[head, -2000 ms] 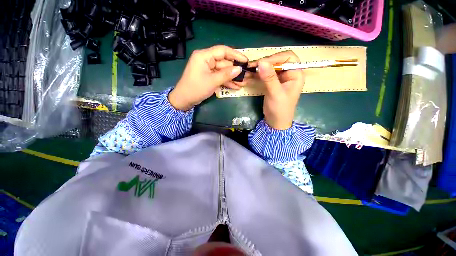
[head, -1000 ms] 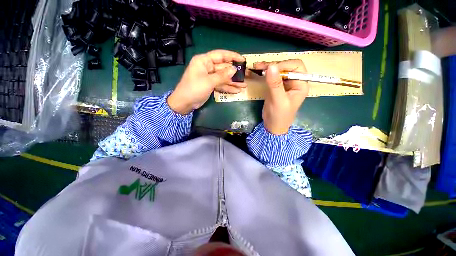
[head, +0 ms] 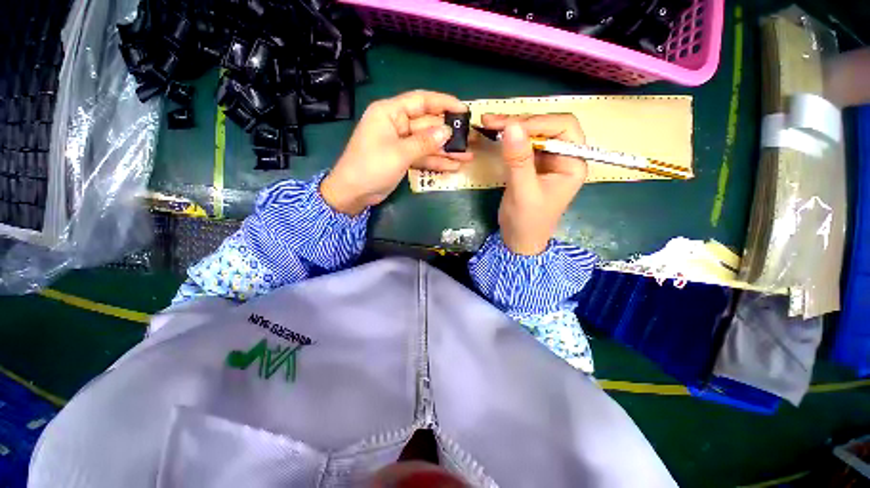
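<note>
My left hand point(head: 396, 148) holds a small black plastic part point(head: 456, 133) between thumb and fingers, its face with a small pale ring turned up. My right hand point(head: 542, 172) holds a pen-like tool point(head: 611, 155) with a white and gold shaft. Its dark tip points at the part, close to its right side; I cannot tell if they touch. The tan card point(head: 644, 129) lies flat below both hands, with tiny dark marks at its left end. My hands hide part of the card.
A loose heap of black parts point(head: 286, 76) lies left of the card. A pink basket point(head: 630, 63) of black parts stands beyond it. A clear plastic bag point(head: 105, 143) and rows of black parts point(head: 24, 124) are far left. Wrapped tan cards point(head: 797, 200) and white scraps point(head: 687, 259) are right.
Since two seconds ago, the tool tip has drawn back from the part and the shaft now slopes down to the right. The part's ringed face has come into view.
</note>
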